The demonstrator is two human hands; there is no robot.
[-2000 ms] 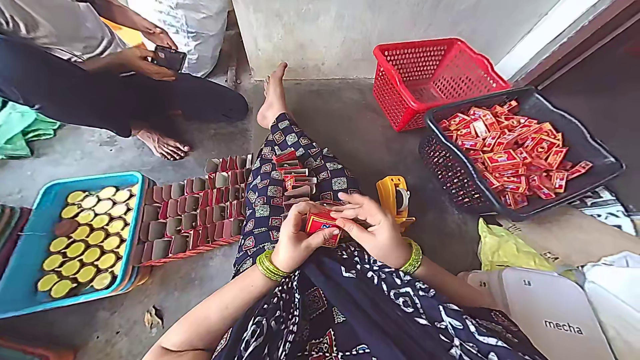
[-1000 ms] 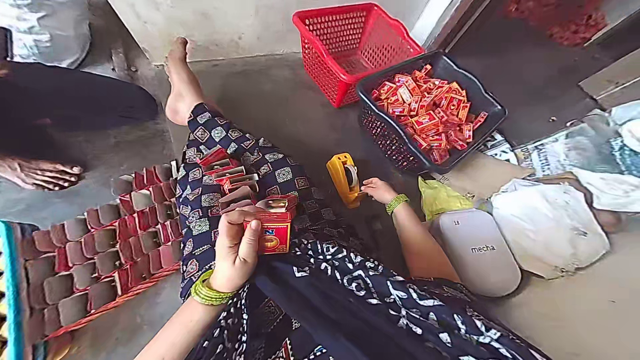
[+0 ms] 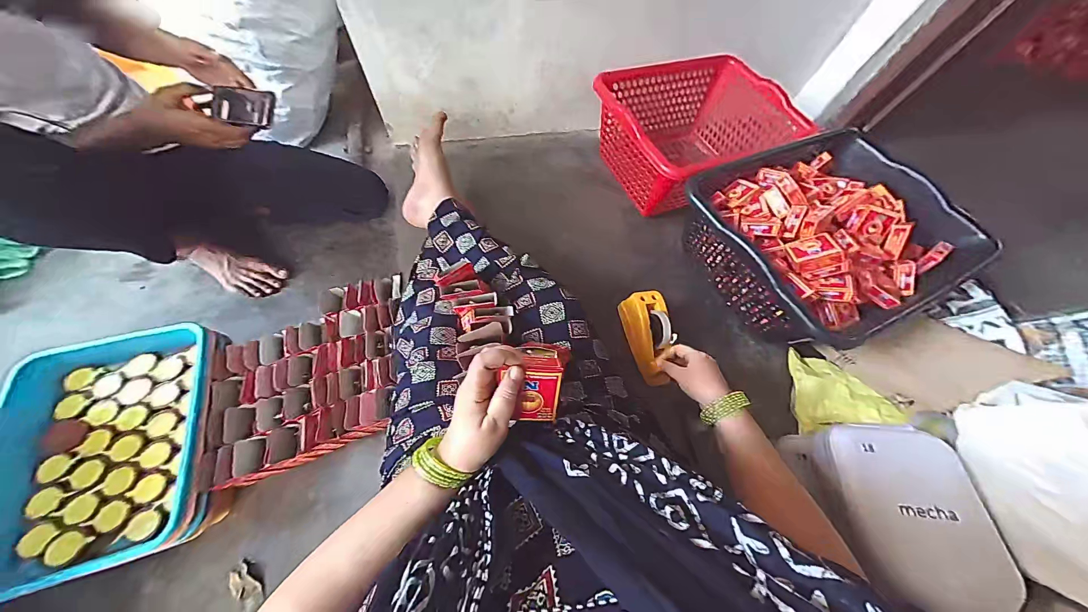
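My left hand (image 3: 484, 404) grips a small red and yellow printed carton (image 3: 541, 384) above my lap. My right hand (image 3: 693, 372) is at the front end of a yellow tape dispenser (image 3: 639, 327) on the floor, fingertips pinched near its cutting edge; whether tape is between them is too small to tell. Several open red cartons (image 3: 476, 310) lie in a row on my left thigh. More open cartons (image 3: 297, 382) stand in rows on the floor to the left. At the right, a black basket (image 3: 952, 217) holds a heap of closed red cartons (image 3: 816, 251).
A blue tray (image 3: 93, 340) of round yellow-topped items stands far left. Behind the black basket is a red plastic basket (image 3: 654, 161). A grey lidded case (image 3: 926, 510), a yellow bag (image 3: 837, 395) and white bags lie at right. Another person sits upper left, holding a phone (image 3: 242, 107).
My right hand has left the carton that both hands held two seconds ago and moved right to the tape dispenser. My left hand still holds the carton. The view has swung right and back.
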